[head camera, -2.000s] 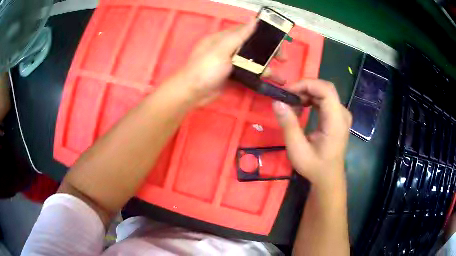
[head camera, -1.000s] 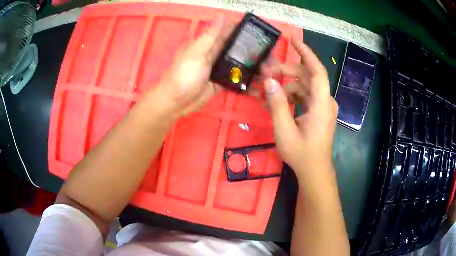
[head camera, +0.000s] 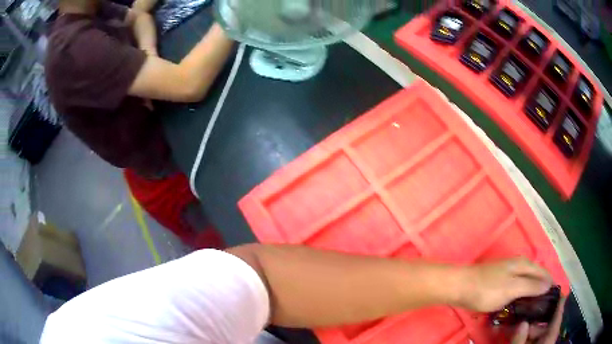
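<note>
My left hand (head camera: 506, 283) reaches over the right end of the red foam tray (head camera: 376, 185) and grips a black handheld device (head camera: 533, 308), with its fingers on the upper edge. Part of the device is hidden by fingers and its face is blurred. My right hand (head camera: 537, 332) is cut off by the bottom edge. Only its fingers show, held against the device's lower side. The foam tray's visible pockets hold no devices. A tiny white mark (head camera: 396, 125) lies in one pocket.
A second foam tray (head camera: 576, 180) filled with black devices (head camera: 511, 72) lies on the green conveyor beyond the pale bench edge (head camera: 547, 225). A pale green fan (head camera: 288, 62) with a white cord (head camera: 216, 121) stands at the top. Another person (head camera: 111, 87) sits at the left.
The view has swung left, bringing the person and the filled tray into view. The smartphone, blister tray and loose frame are out of view. Both hands are now at the lower right with the device.
</note>
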